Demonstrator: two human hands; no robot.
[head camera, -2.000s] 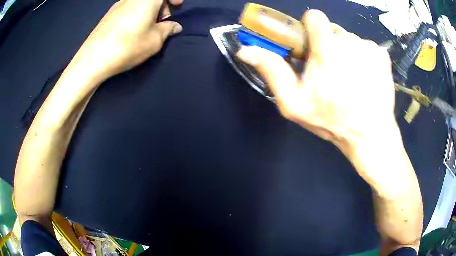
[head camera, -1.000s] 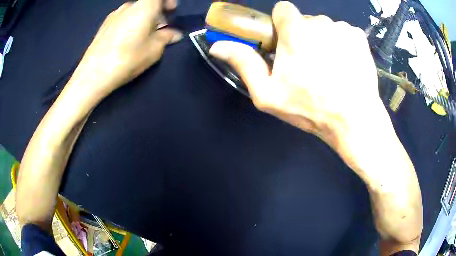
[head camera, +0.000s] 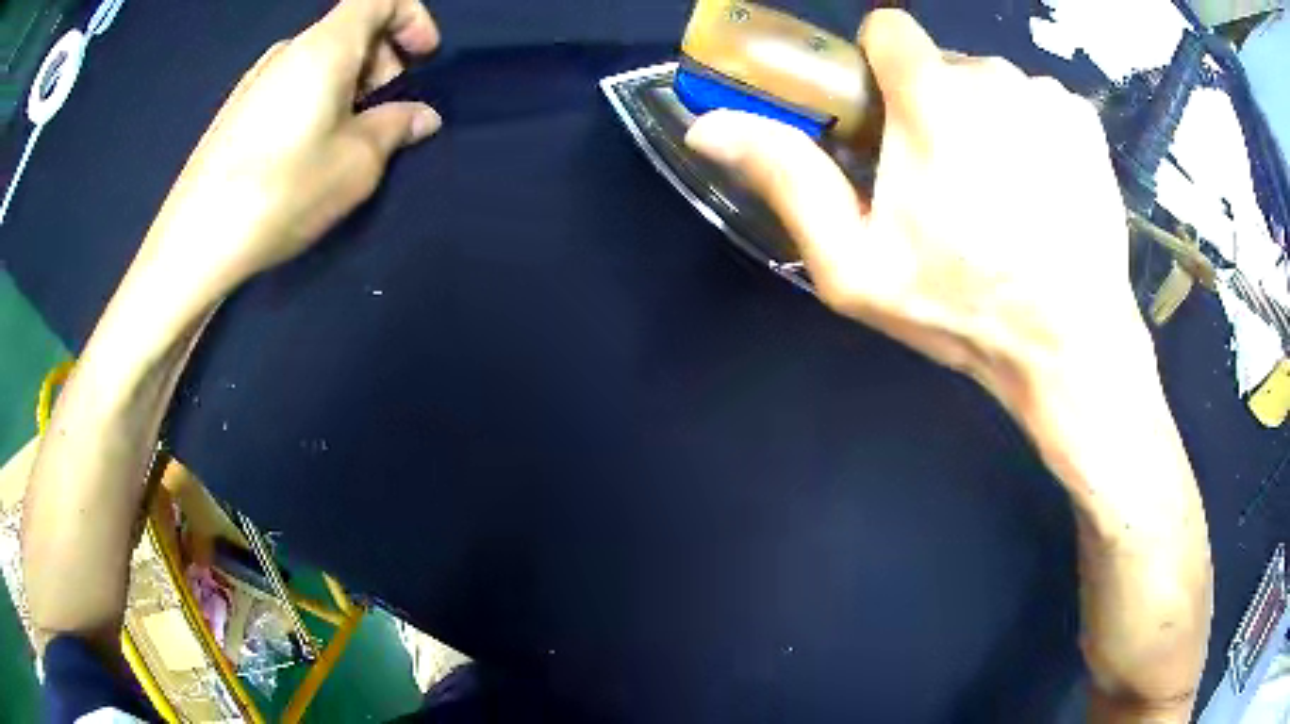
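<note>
A steam iron (head camera: 736, 212) with a silver pointed soleplate, wooden handle and blue part lies on dark cloth at the upper middle, its tip pointing left. My right hand (head camera: 976, 212) is closed round its handle. My left hand (head camera: 318, 135) is at the upper left, left of the iron's tip, thumb and fingers curled with a gap between them. A dark fabric strip (head camera: 516, 92) runs faintly between my left hand and the iron. It barely differs from the table cover, and whether my left fingers hold its end cannot be told.
The dark table cover (head camera: 608, 467) fills the middle. White pieces (head camera: 1210, 170) and the iron's hose (head camera: 1163, 106) are at the upper right. An iron rest (head camera: 1256, 622) is at the right edge. A white cord with an oval ring (head camera: 57, 78) is upper left. A yellow-framed cart (head camera: 170, 608) stands lower left.
Since one second ago the iron and my right hand have moved right, away from my left hand. My left hand has shifted left. The view has shifted, showing more of the cart and the white cord.
</note>
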